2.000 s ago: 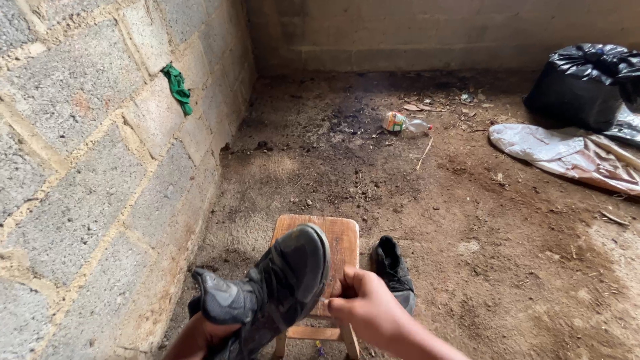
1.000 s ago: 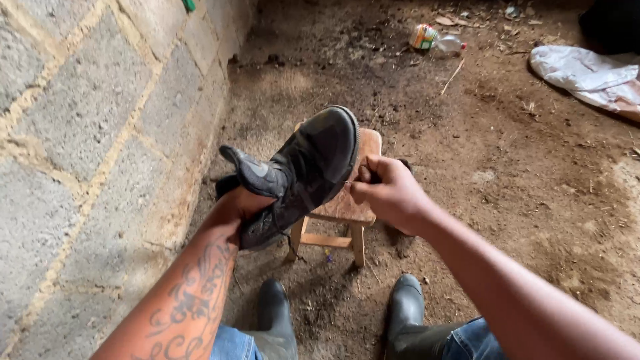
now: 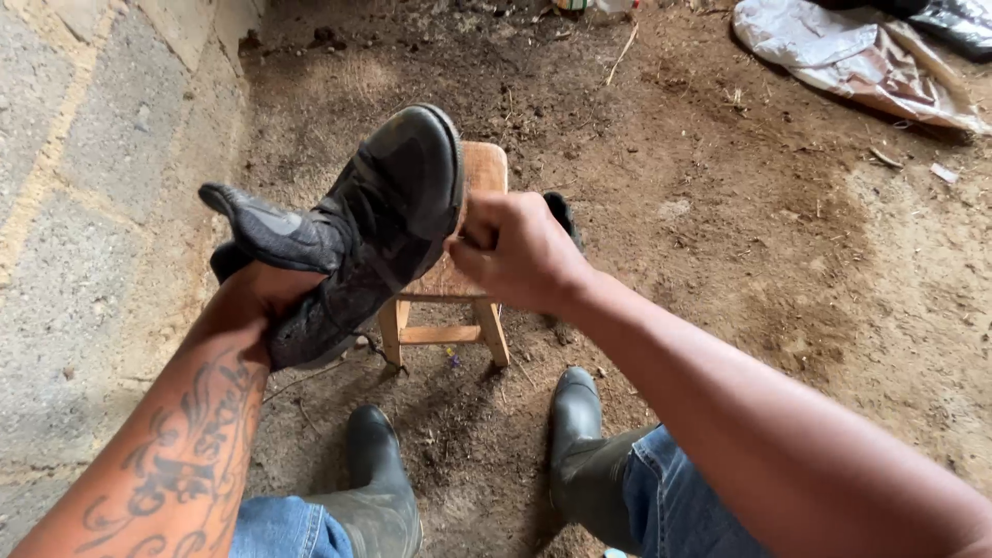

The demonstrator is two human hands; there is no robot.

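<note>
A dark lace-up work boot (image 3: pixel 387 194) is held up in the air, toe pointing up and away. My left hand (image 3: pixel 283 288) is inside its opening at the ankle, gripping it; most of the fingers are hidden. Fingers curled, my right hand (image 3: pixel 508 240) is at the edge of the sole near the toe; whether it pinches something small cannot be told. Behind and below the boot stands a small wooden stool (image 3: pixel 487 167). Another dark shoe (image 3: pixel 563 217) lies on the ground right of the stool, partly hidden by my right hand.
A concrete block wall (image 3: pixel 116 139) rises on the left. My rubber boots (image 3: pixel 575 411) stand on the dirt floor (image 3: pixel 697 256), close to the stool. At the upper right lies a white sack (image 3: pixel 821 46) beside black plastic (image 3: pixel 961 23). Part of a bottle (image 3: pixel 612 5) shows at the top edge.
The view has tilted downward since the earliest frame. My left hand stays in the work boot throughout, and my right hand remains beside its sole.
</note>
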